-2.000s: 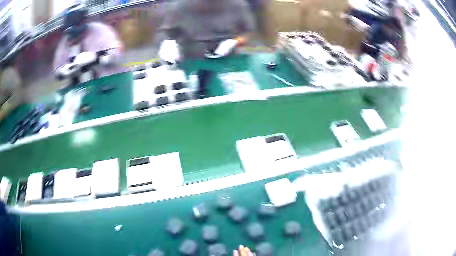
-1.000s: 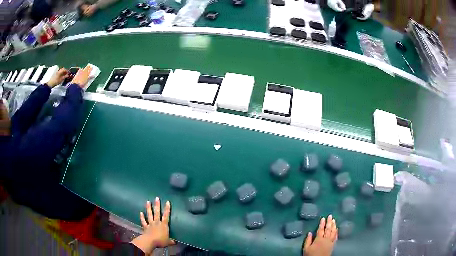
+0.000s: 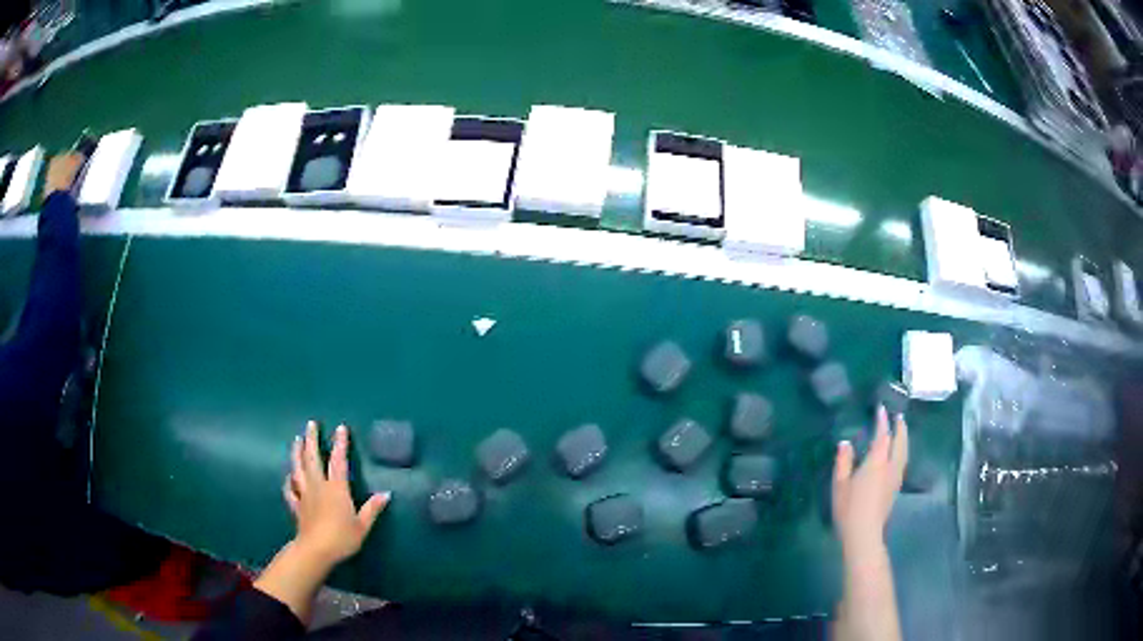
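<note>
Several dark grey charging cases (image 3: 582,451) lie loose on the green bench (image 3: 288,313). My left hand (image 3: 328,498) is spread on the bench, just left of the leftmost case, and holds nothing. My right hand (image 3: 870,482) reaches over the right side of the cases, fingers extended. Its fingertips are at a case (image 3: 892,398) below a small stack of white cards (image 3: 929,364); a grip on it cannot be made out. Another case shows partly to the right of that hand.
Open box bases with black trays (image 3: 328,153) and white lids (image 3: 565,159) stand along the belt's near edge. A clear plastic wrap (image 3: 1040,476) lies at right. A neighbour's blue sleeve (image 3: 50,276) is at left. A white scrap (image 3: 484,327) lies mid-bench.
The view has shifted. My right hand has moved right and forward across the cases toward the white stack. My left hand has moved closer to the leftmost case. The neighbour's hands have moved apart from the lid.
</note>
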